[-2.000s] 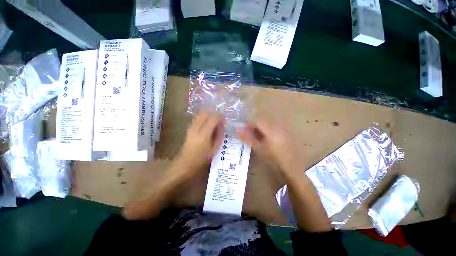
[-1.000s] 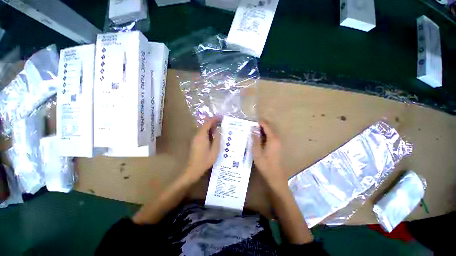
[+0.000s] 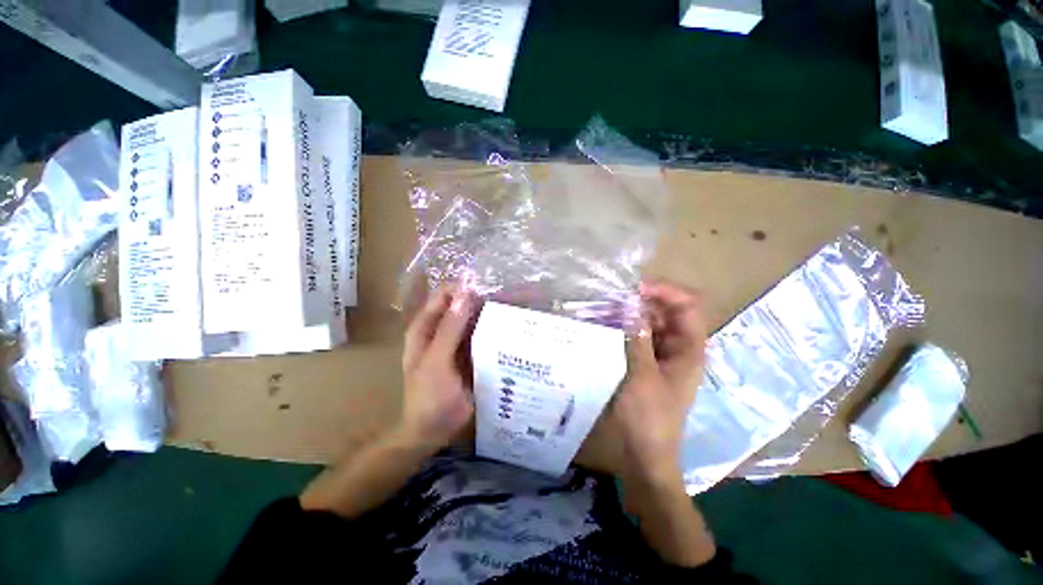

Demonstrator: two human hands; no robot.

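A white toothbrush box (image 3: 543, 383) stands tilted up in front of me, its top end towards the camera. A clear poly bag (image 3: 549, 229) spreads crinkled just beyond that end. My left hand (image 3: 440, 360) pinches the bag's left edge beside the box. My right hand (image 3: 663, 377) pinches the bag's right edge beside the box. The bag's mouth is at the box end; whether the box is inside it cannot be told. A stack of flat poly bags (image 3: 789, 354) lies right of my right hand.
White unbagged boxes (image 3: 257, 206) stand close together at left, with crumpled bag bundles (image 3: 69, 309) at far left. A whitish packet (image 3: 909, 411) lies at far right of the tan board (image 3: 732, 189). Beyond it, the green belt (image 3: 606, 80) carries several boxes.
The near box has tilted up towards the camera. My hands have moved apart and spread the bag wider. Boxes on the belt have shifted left.
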